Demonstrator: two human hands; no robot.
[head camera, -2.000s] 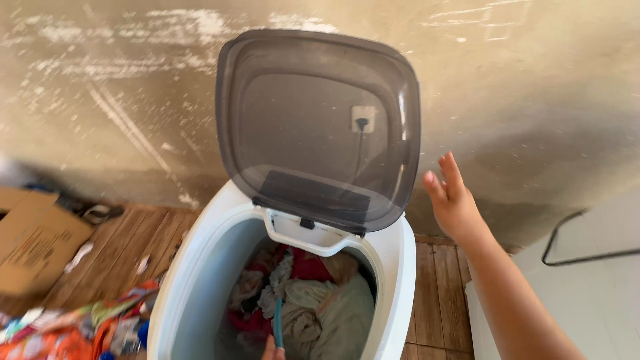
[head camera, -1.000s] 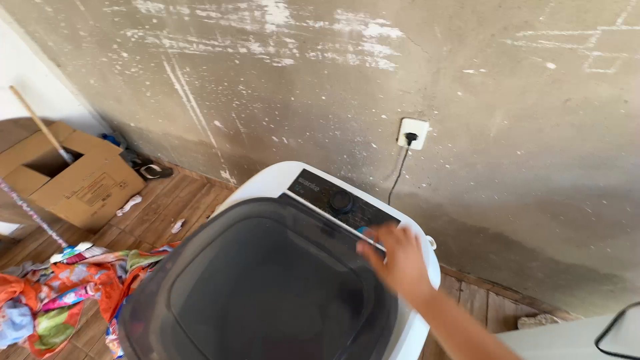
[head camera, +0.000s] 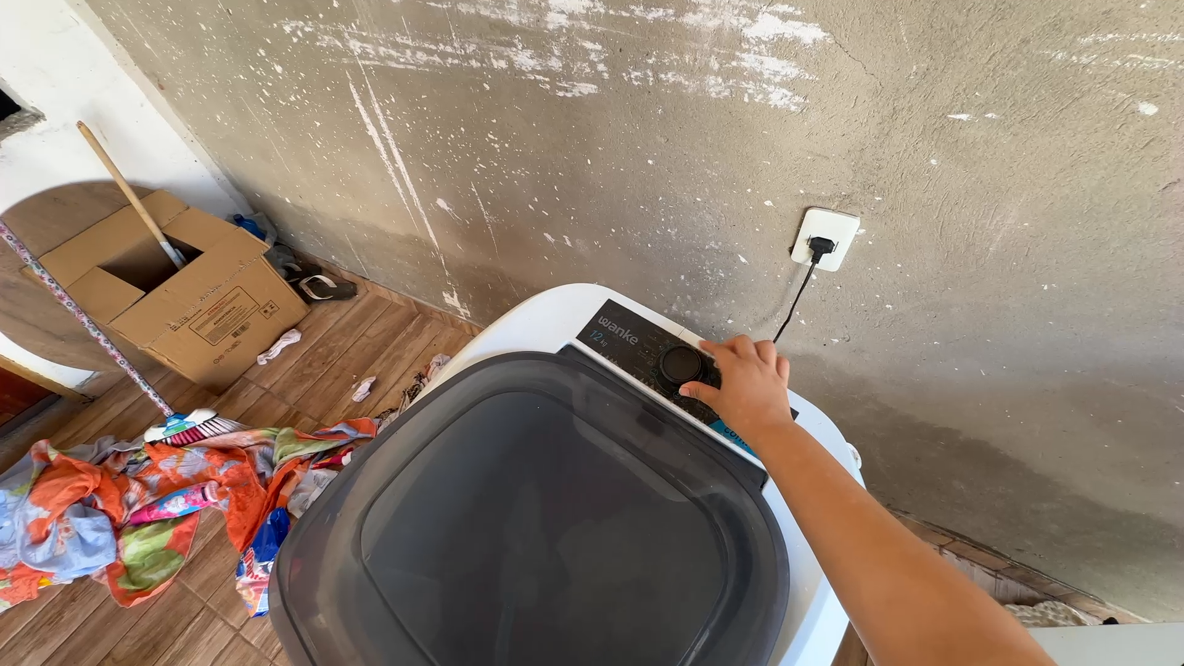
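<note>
A white Wanke washing machine (head camera: 518, 319) stands against the wall with its dark see-through lid (head camera: 546, 518) closed. My right hand (head camera: 745, 387) is over the right part of its black control panel (head camera: 615, 338), thumb and fingers apart beside the round black knob (head camera: 682, 364). Whether the fingertips touch the knob is hard to tell. The hand partly covers the panel and a blue marking. Of the laundry inside, nothing shows clearly through the lid. My left hand is out of view.
Left on the tiled floor lie colourful cloths (head camera: 166, 490), a broom head (head camera: 190, 427), a blue packet (head camera: 264, 550) and an open cardboard box (head camera: 208, 314) with a wooden stick in it. A black plug sits in the wall socket (head camera: 825, 239).
The lid, upright two seconds ago over laundry, is now down. My right hand has moved from beside the raised lid to the knob. My left hand has left the view, which has shifted.
</note>
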